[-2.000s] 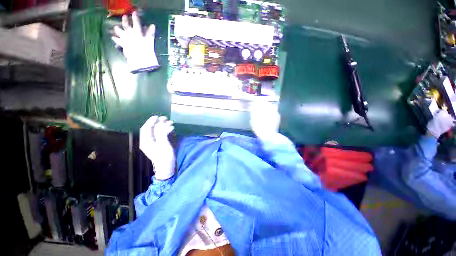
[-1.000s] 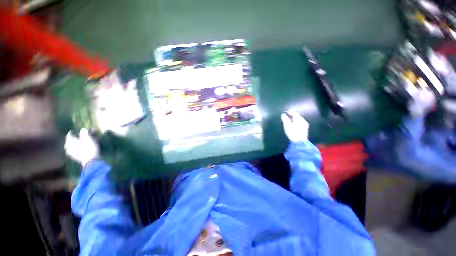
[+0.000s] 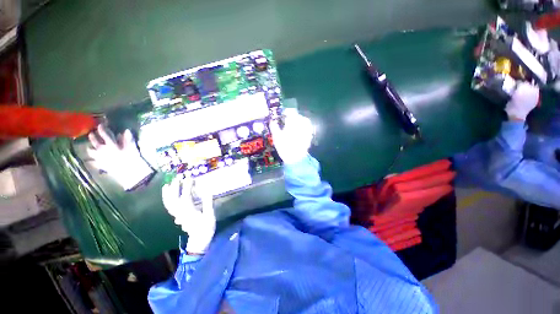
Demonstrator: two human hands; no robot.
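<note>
The power supply board (image 3: 212,126) lies on the green bench in front of me, turned slightly, with long white heatsinks across it. My left hand (image 3: 191,211), in a white glove, is at the board's near left corner. My right hand (image 3: 295,135), also gloved, is at its right edge with the fingers on the edge. Both hands appear to hold the board; the fingertips are partly washed out by glare. A corner of the pale mat (image 3: 290,104) shows past the board's right edge.
A spare white glove (image 3: 120,159) lies left of the board, beside long green strands (image 3: 89,205) and an orange-red post (image 3: 46,122). The electric screwdriver (image 3: 392,98) lies to the right. Orange-red foam pads (image 3: 408,199) are stacked below the bench edge. Another person's gloved hand (image 3: 523,100) touches a board (image 3: 506,64).
My left hand has moved right, from near the spare glove to the board. My right hand has moved left onto the board's edge. The view has shifted and the board looks more tilted.
</note>
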